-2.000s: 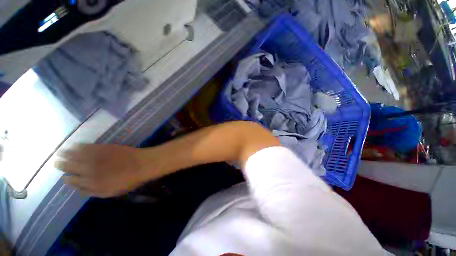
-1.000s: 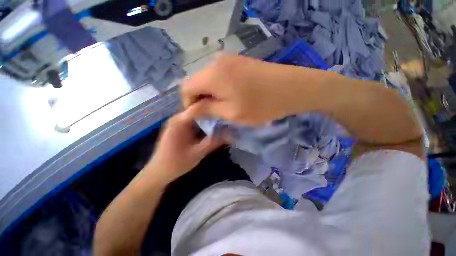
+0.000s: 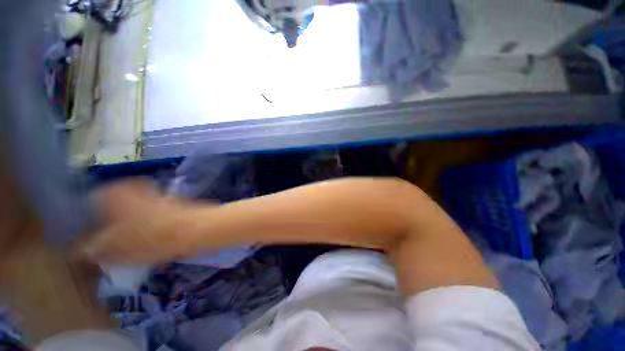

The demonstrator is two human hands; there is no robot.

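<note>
A blue-grey cloth (image 3: pixel 41 137), large and blurred, hangs close to the camera at the left edge. My right hand (image 3: pixel 133 223) is blurred and reaches across my body to the lower left, its fingers at the cloth's lower part. My left hand (image 3: pixel 14 219) is blurred and partly cut off by the left edge, beside the same cloth. Blur hides the fingers of both hands, so their grip cannot be told. Another blue-grey cloth stack (image 3: pixel 411 44) lies on the pale machine table (image 3: pixel 205 82), right of the needle area (image 3: pixel 290 34).
A grey ruled strip with a blue rim (image 3: pixel 329 123) runs along the table's front edge. A blue basket (image 3: pixel 510 206) with grey-blue pieces stands at the right, below the table. More crumpled blue-grey pieces (image 3: pixel 226 291) lie below the table at lower left.
The view has swung left. Both hands, together near the table's front edge one second ago, are now at the far left beside the large cloth. The cloth stack on the table remains there.
</note>
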